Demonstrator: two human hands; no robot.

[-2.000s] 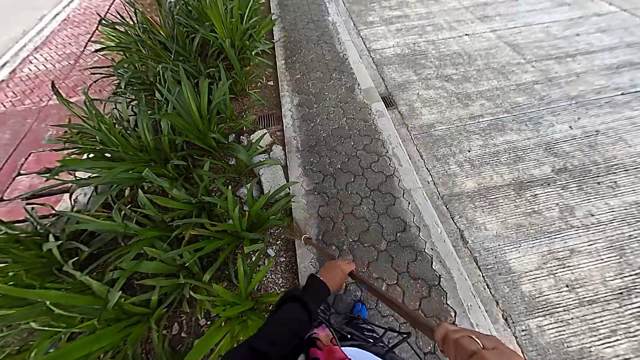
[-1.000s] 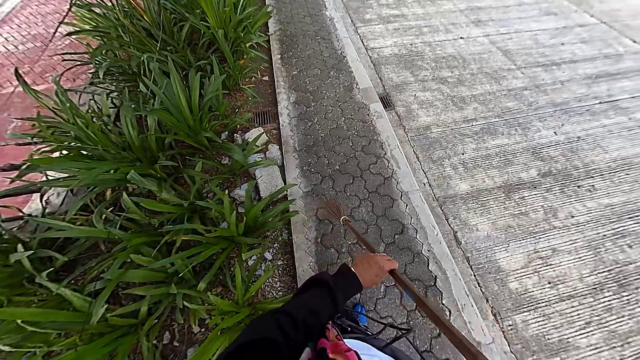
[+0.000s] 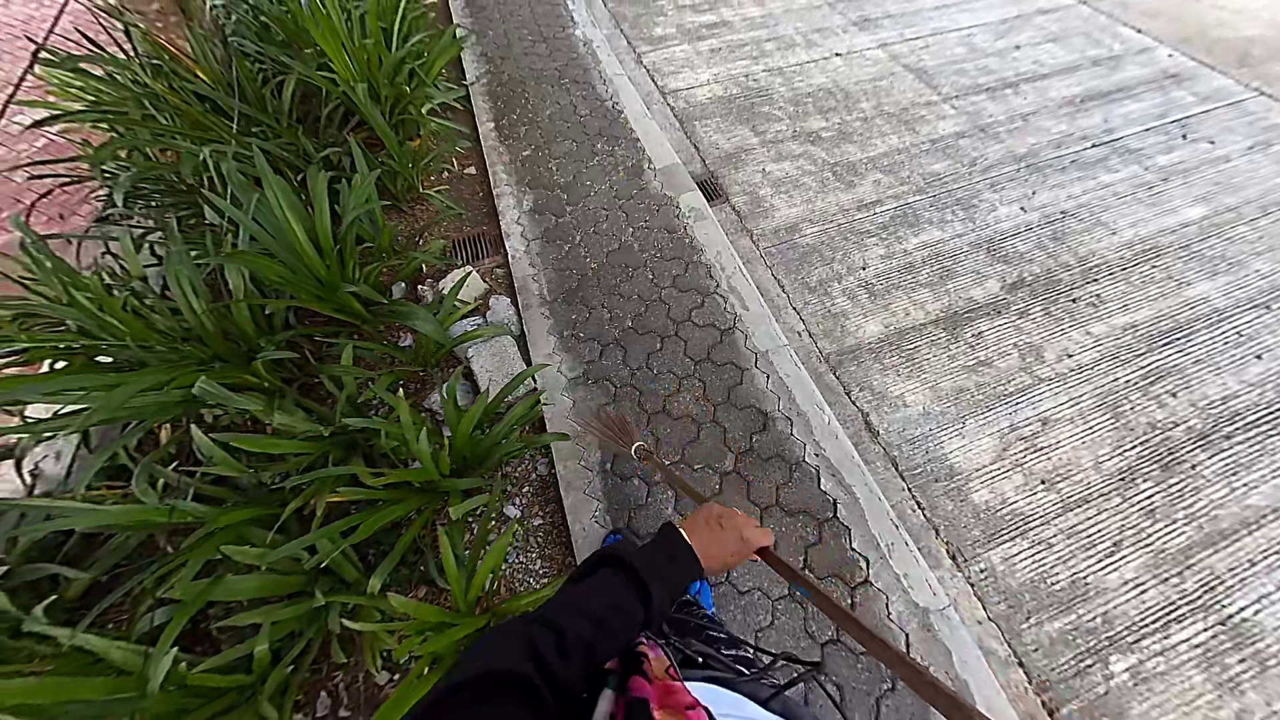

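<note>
My left hand (image 3: 725,538), in a black sleeve, grips the brown handle of a long stick broom (image 3: 860,630) partway down its length. The broom slants from the lower right up to its thin bristles (image 3: 612,430), which are bound by a light ring and lie over the left side of the paved walkway (image 3: 660,300), near its edging. My right hand is out of view, and the top of the handle runs out past the bottom edge. Blue footwear (image 3: 702,592) shows below my left hand.
Long-leaved green plants (image 3: 300,240) and rocks (image 3: 495,362) border the walkway's left edging. A metal drain grate (image 3: 476,247) lies among them. To the right run a concrete curb (image 3: 745,290) and a grooved concrete road (image 3: 1050,350), with a small drain (image 3: 711,190) beside the curb.
Two seconds ago my right hand showed on the handle at the lower right; now it is outside the frame. Since one second ago the bristles have swung left toward the planted edge.
</note>
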